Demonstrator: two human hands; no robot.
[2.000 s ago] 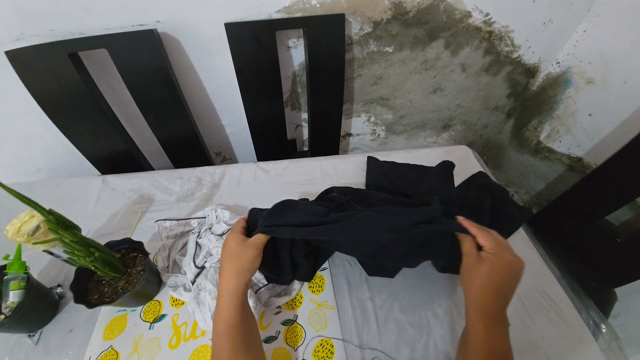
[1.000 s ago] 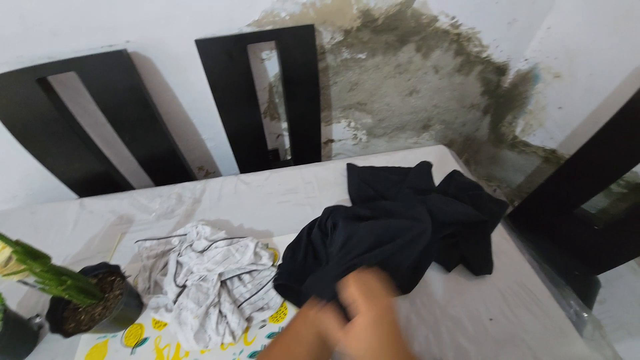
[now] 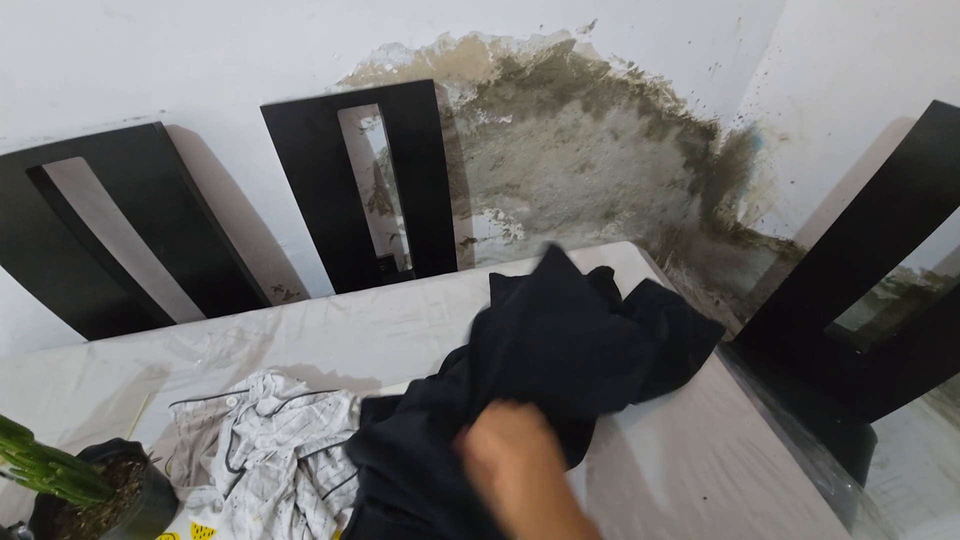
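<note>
A black cloth garment (image 3: 555, 345) lies bunched over the right part of the table, with one corner standing up in a blurred peak. My right hand (image 3: 514, 450), blurred, is closed on its near part. My left hand does not show; the black cloth or the lower frame edge may hide it. Left of the black garment, a crumpled white patterned garment (image 3: 281, 450) with dark piping and a button lies close against it.
A plant in a black pot (image 3: 142, 487) stands at the lower left, near a bit of yellow lemon print. The table (image 3: 405, 315) has a pale cover. Black chairs stand behind it (image 3: 307, 172) and at right (image 3: 832, 300), before a wall with damaged plaster.
The black garment was stretched between both hands, then lay with both hands at its near edge. Now a part of it is raised, and my left hand has gone from sight.
</note>
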